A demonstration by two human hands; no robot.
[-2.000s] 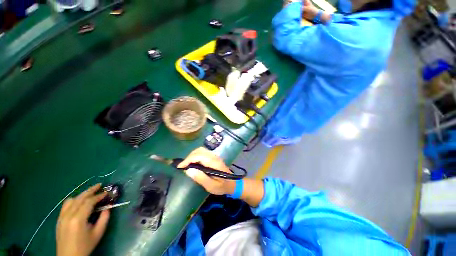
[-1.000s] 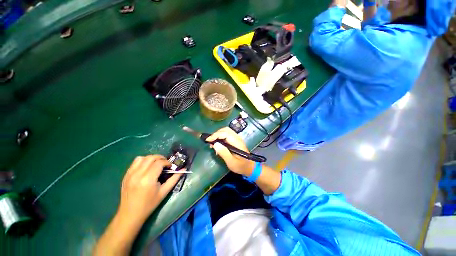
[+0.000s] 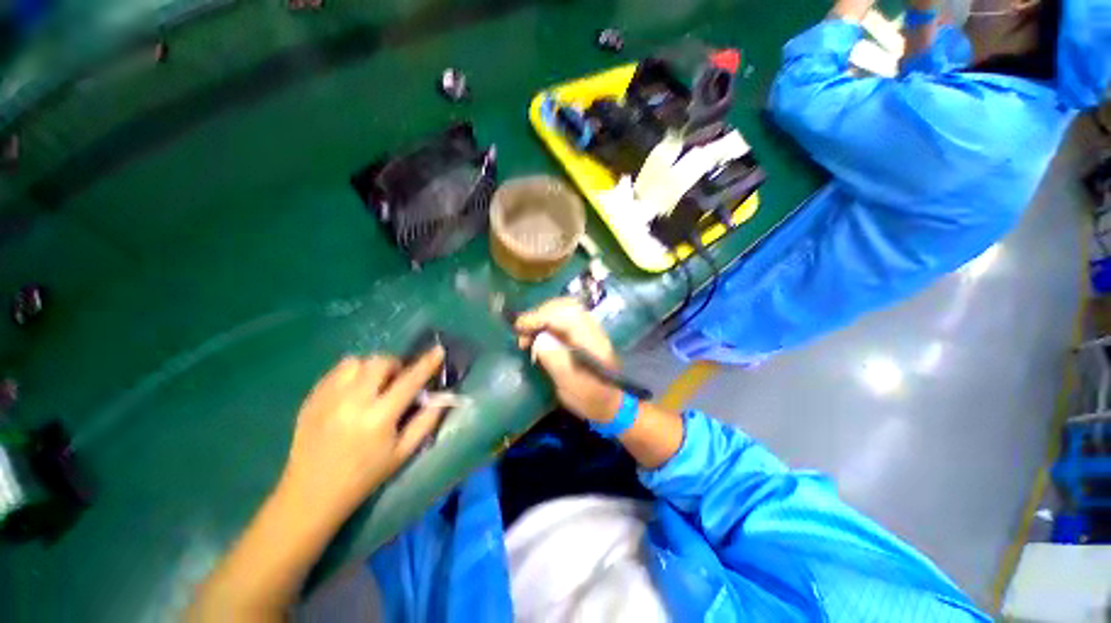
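The frame is blurred. My left hand (image 3: 356,426) is over the dark fixture (image 3: 453,355) near the bench's front edge, with fingers curled around the tweezers (image 3: 444,399), a short pale strip beyond the fingertips. The small housing at the fixture is mostly hidden by my fingers. My right hand (image 3: 571,355) holds the black soldering iron (image 3: 602,370) like a pen. Its tip is blurred and points up and left, above the mat and apart from the fixture.
Solder wire (image 3: 201,355) curves from a spool (image 3: 15,482) at far left. A fan (image 3: 429,192), brown pot (image 3: 536,229), spare housing (image 3: 589,288) and yellow tray (image 3: 642,252) stand beyond my right hand. A person in a blue smock (image 3: 902,183) is at upper right.
Since two seconds ago, my left hand has brought the housing from left of the fixture onto it. In the last second, my left fingers have shifted slightly over it; my right hand has barely moved.
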